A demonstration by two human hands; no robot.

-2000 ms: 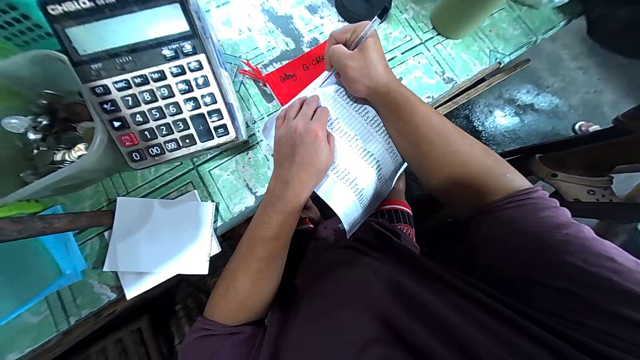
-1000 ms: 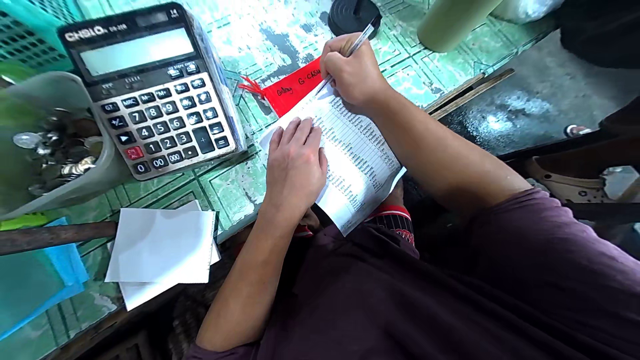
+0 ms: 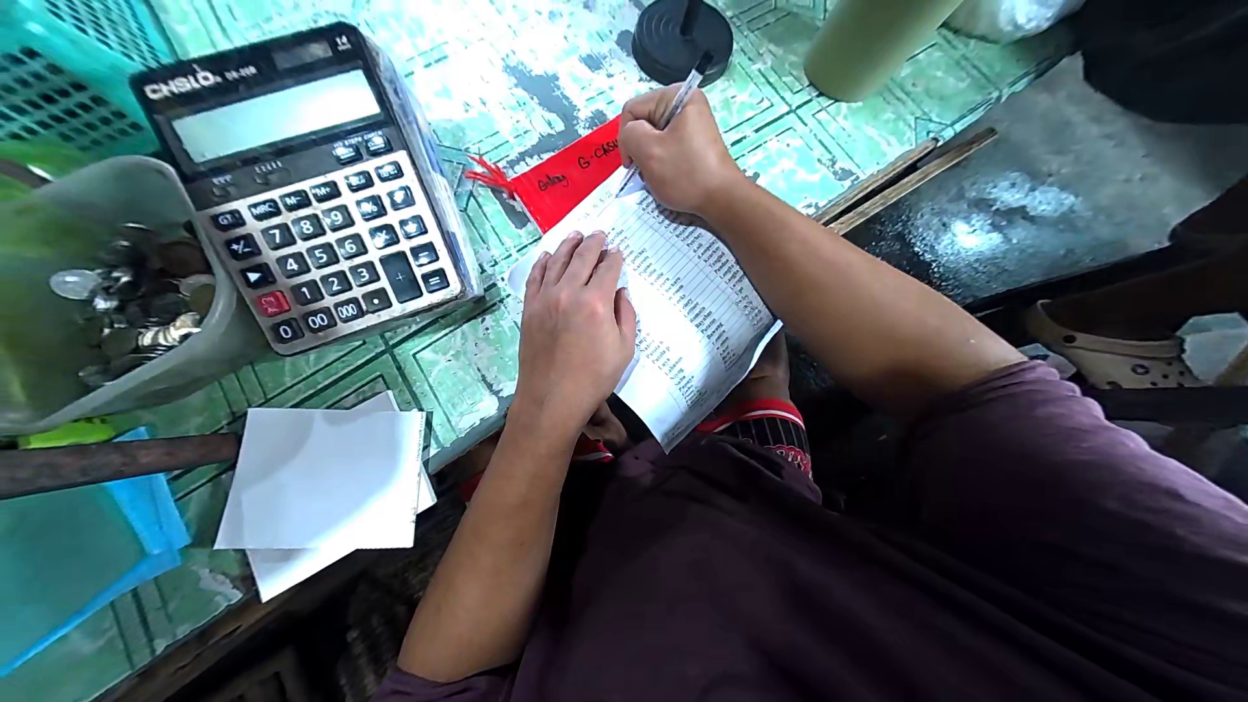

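Observation:
My right hand grips a pen, its point down near the top of a printed paper sheet with columns of text. Flat on the sheet's left side lies my left hand, fingers slightly spread and holding nothing. The lower part of the sheet hangs past the table edge. Partly under the paper is a red pouch or strip with a tassel and handwriting on it. A large desk calculator rests to the left of my hands.
A plastic container of coins and a turquoise basket stand at the left. Blank white papers lie near the edge beside a dark bar. Beyond my right hand are a round black object and an olive cylinder.

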